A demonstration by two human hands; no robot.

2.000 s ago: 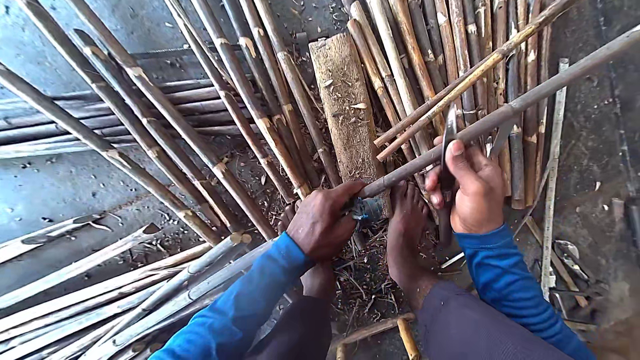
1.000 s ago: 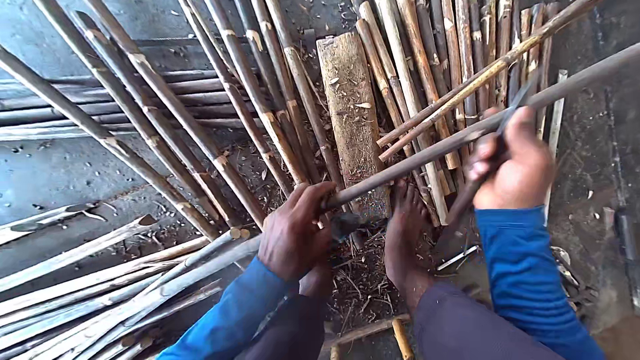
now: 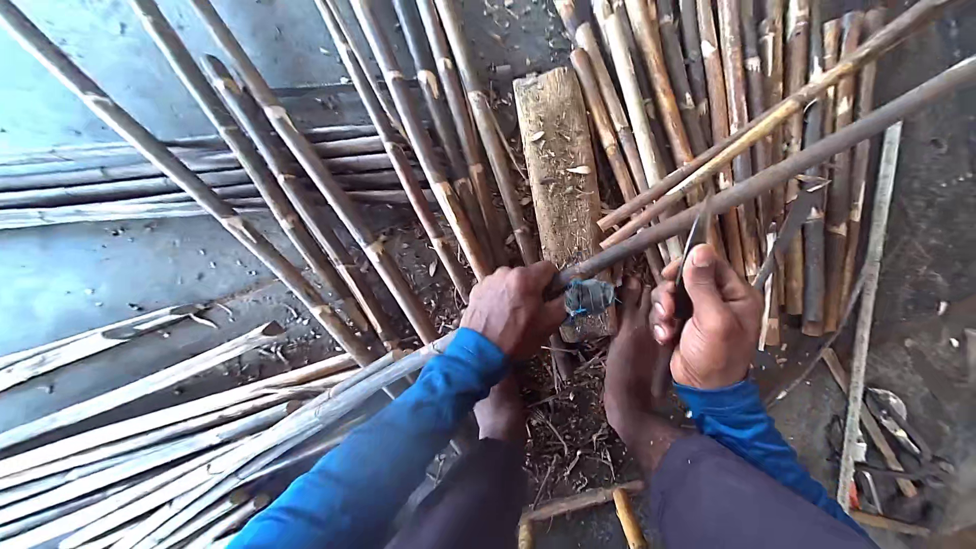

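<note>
My left hand (image 3: pixel 518 306) grips a long grey-brown wooden pole (image 3: pixel 770 177) near its lower end. The pole slants up to the right, out of view. In my right hand (image 3: pixel 709 320) is a knife (image 3: pixel 693 242), its narrow blade pointing up against the pole's underside. Beside the left fist is a grey wrapped bundle with blue strands (image 3: pixel 590 297), partly in front of a wooden board (image 3: pixel 559 168). Two thinner sticks (image 3: pixel 762 126) lie crosswise just above the pole.
Cut sticks (image 3: pixel 736 99) lie side by side at upper right. Long poles (image 3: pixel 286 183) slant across the left, over a horizontal stack (image 3: pixel 99 183). Pale poles (image 3: pixel 152 435) fill the lower left. My bare feet (image 3: pixel 629 366) flank wood shavings (image 3: pixel 564 450). Tools (image 3: pixel 877 457) lie at lower right.
My right hand has moved back down along the pole toward my left hand, with the knife still in it. My left hand keeps its hold on the pole.
</note>
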